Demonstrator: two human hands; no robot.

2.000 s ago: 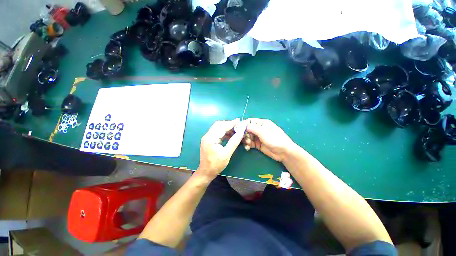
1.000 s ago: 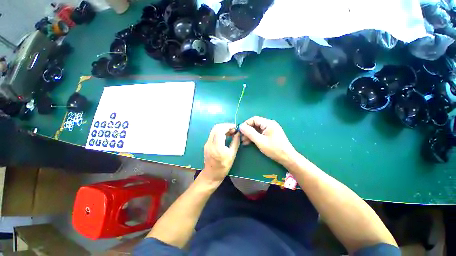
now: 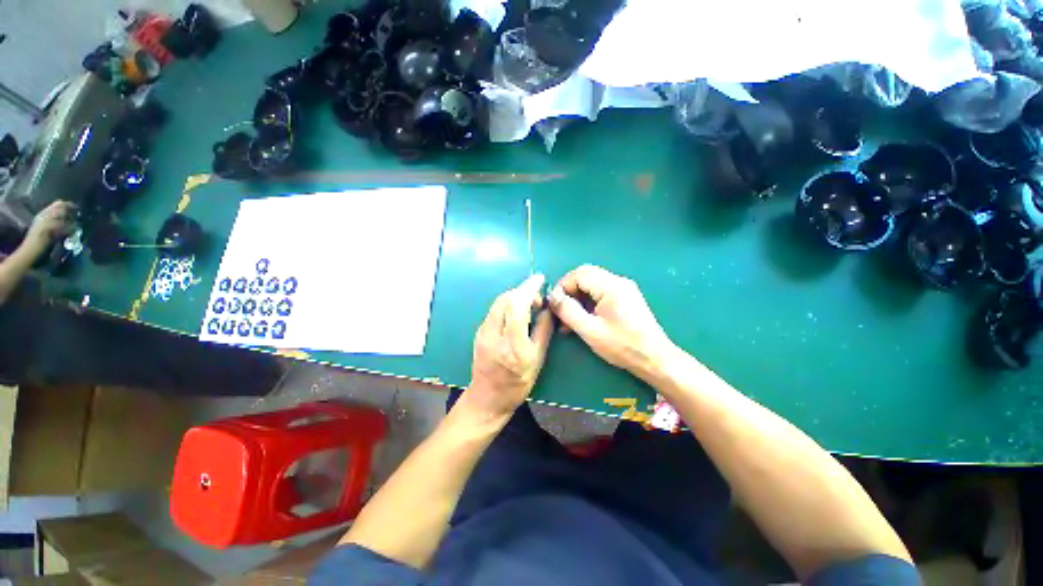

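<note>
My left hand and my right hand meet fingertip to fingertip over the front of the green bench. A small dark part is pinched between them, mostly hidden by the fingers. A thin pale lead wire stands out from my left fingertips towards the back of the bench, with a light tip. A flat white tray lies to the left, with rows of small dark round inserts at its left end.
Pale rings lie left of the tray. Black cup housings are grouped at right, with a heap at the back beside white wrapping. Another person's hand is at far left. A red stool stands below.
The lead wire has swung to the left and now points nearly straight back. My fingertips have shifted slightly around the small part. Another person's hand has come into view at far left.
</note>
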